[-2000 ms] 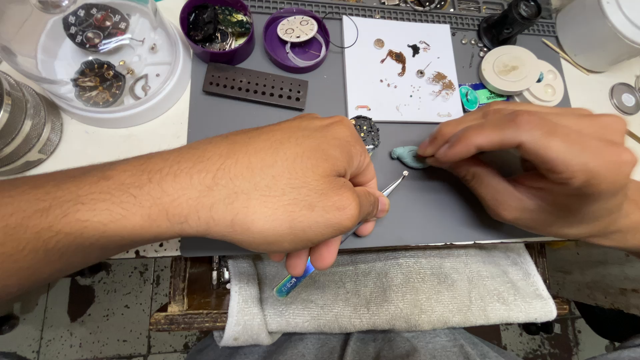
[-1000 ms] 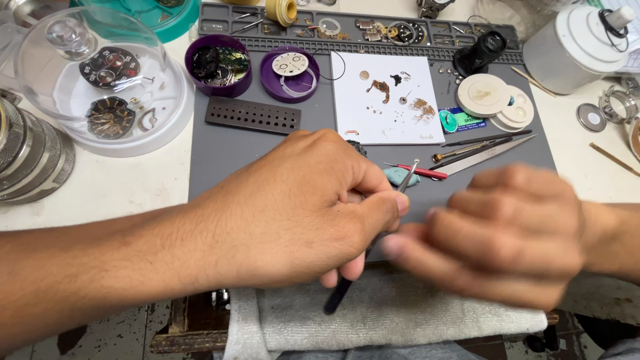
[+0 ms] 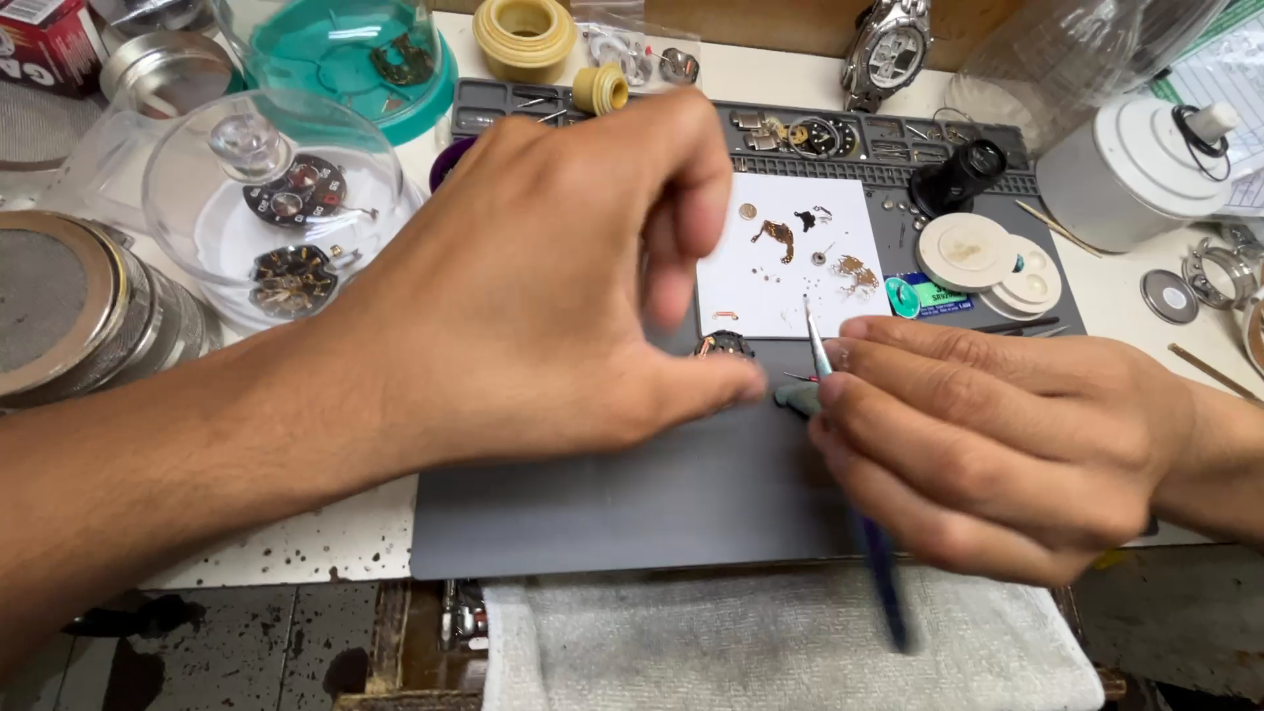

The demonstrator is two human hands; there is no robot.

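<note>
My left hand (image 3: 553, 286) is raised over the grey mat (image 3: 612, 513), thumb and fingers apart with nothing between them. Just past its thumb a watch movement (image 3: 724, 345) shows in part. My right hand (image 3: 987, 444) grips slim metal tweezers (image 3: 818, 341), whose tip points up at the white pad (image 3: 721, 267); the dark blue rear end shows blurred below the hand. Small watch parts, among them a brass-coloured plate (image 3: 776, 240) and a small wheel (image 3: 819, 259), lie spread on the pad. Between the hands sits a lump of grey-green putty (image 3: 796, 398), partly hidden by my right fingers.
Clear domed covers (image 3: 276, 197) over watch dials and parts stand at left. Behind runs a grey parts tray (image 3: 889, 138), with a black loupe (image 3: 958, 178) before it. Round cream dishes (image 3: 968, 252) and a white lidded container (image 3: 1136, 173) are at right. A towel (image 3: 790, 642) hangs in front.
My left hand held a slim tool one and two seconds ago and is now apart from it and raised. My right hand now has the tweezers. The view has shifted.
</note>
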